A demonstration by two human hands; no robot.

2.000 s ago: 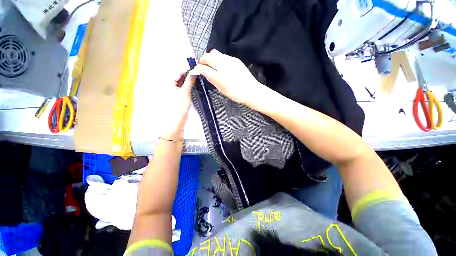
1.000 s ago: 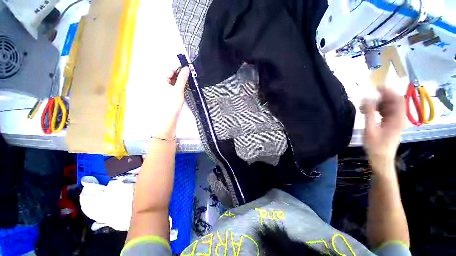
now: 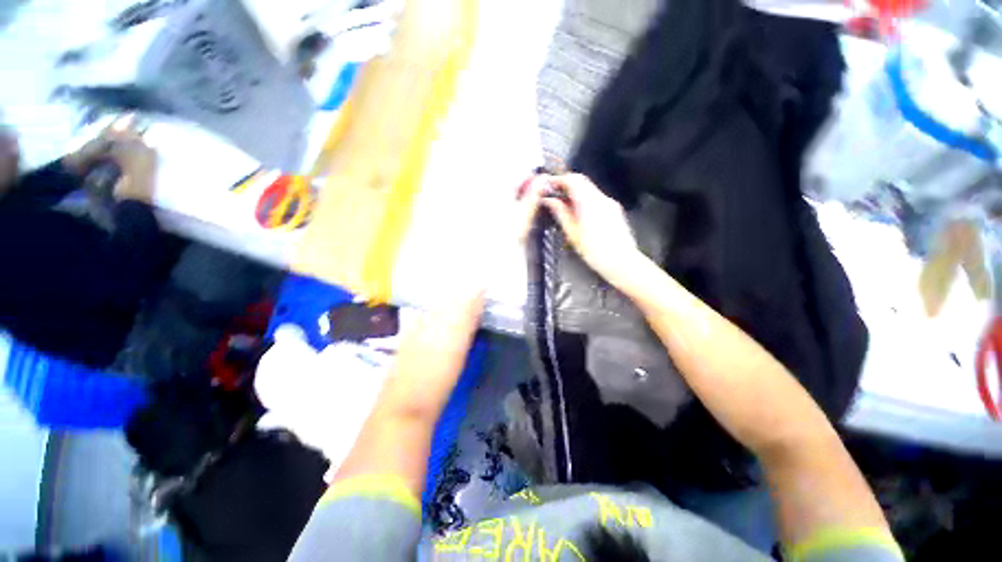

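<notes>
The frame is blurred. A black lining (image 3: 703, 209) with a checked outer cloth (image 3: 582, 77) lies on the white table and hangs over its front edge. A dark zipper (image 3: 553, 362) with a pale line of teeth runs down the garment's left edge. A grey patch (image 3: 632, 368) lies on the lining. My right hand (image 3: 588, 223) pinches the zipper's upper end from the right. My left hand (image 3: 531, 209) meets it there from the left, its fingertips closed on the same end. The left hand is washed out against the white table, and the zipper tip is hidden between the fingers.
A cardboard sheet (image 3: 349, 181) with yellow tape lies left, beside red-and-yellow scissors (image 3: 286, 202). Another person's hand (image 3: 134, 165) and dark sleeve show at far left. White cloth (image 3: 313, 390) sits over a blue crate below the table. A red handle (image 3: 992, 368) is at the right edge.
My right hand has come back from the right side of the table to the zipper end. The view has turned left, bringing the other person into sight and shifting the garment right in the picture.
</notes>
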